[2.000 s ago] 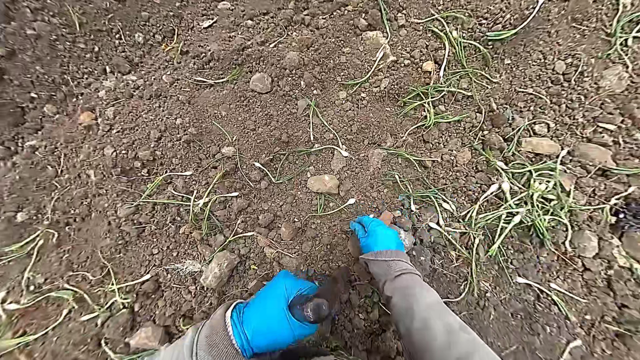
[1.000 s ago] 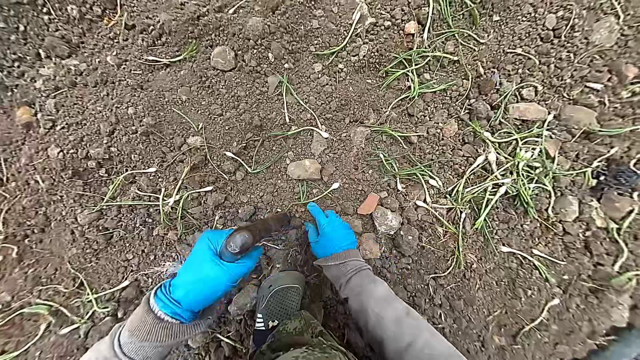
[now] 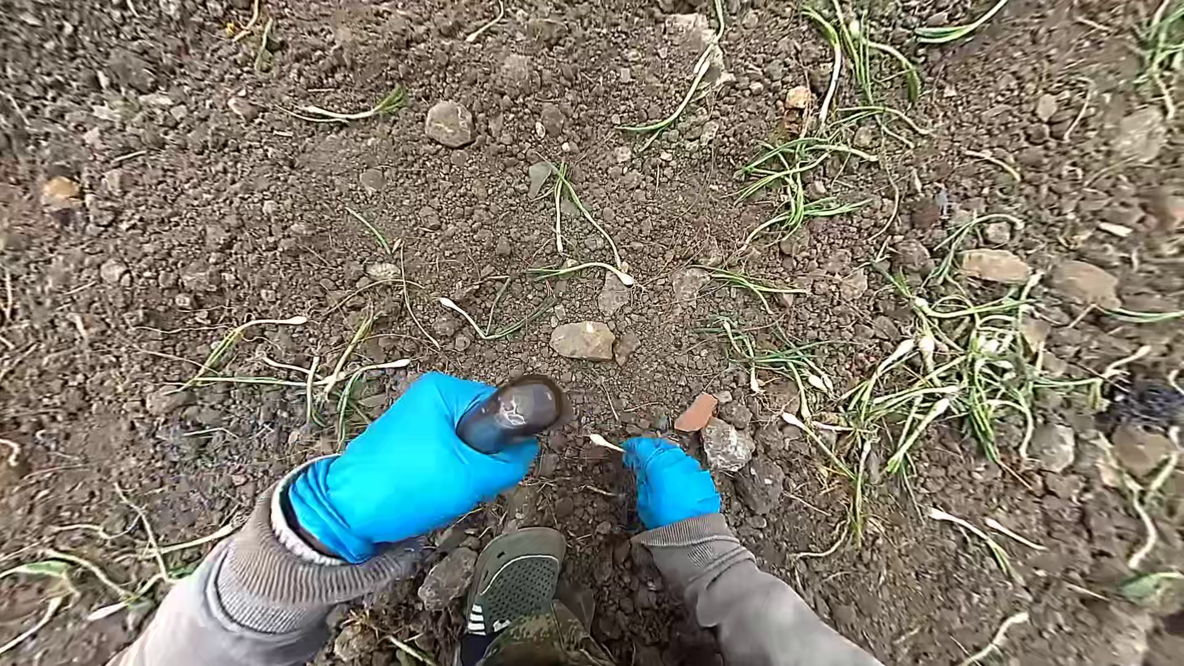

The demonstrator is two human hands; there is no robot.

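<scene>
My left hand (image 3: 412,462), in a blue glove, is closed around a dark, rounded tool handle (image 3: 513,412) whose end points up and right; the rest of the tool is hidden. To its right, my right hand (image 3: 671,481), also gloved in blue, pinches a small bulb seedling (image 3: 606,443), its white bulb sticking out to the left of the fingertips. Another bulb seedling (image 3: 589,268) with green leaves lies on the soil above the hands. A thick heap of seedlings (image 3: 962,370) spreads over the ground at the right.
A flat pale stone (image 3: 583,340) lies just above the hands. Beside my right hand are a reddish shard (image 3: 696,413) and a grey stone (image 3: 727,446). My shoe (image 3: 518,573) stands on the soil between my arms. More loose seedlings (image 3: 342,370) lie at the left.
The seedling that lay just below the flat pale stone is gone from there, and my right hand now holds one. My left hand still grips the handle.
</scene>
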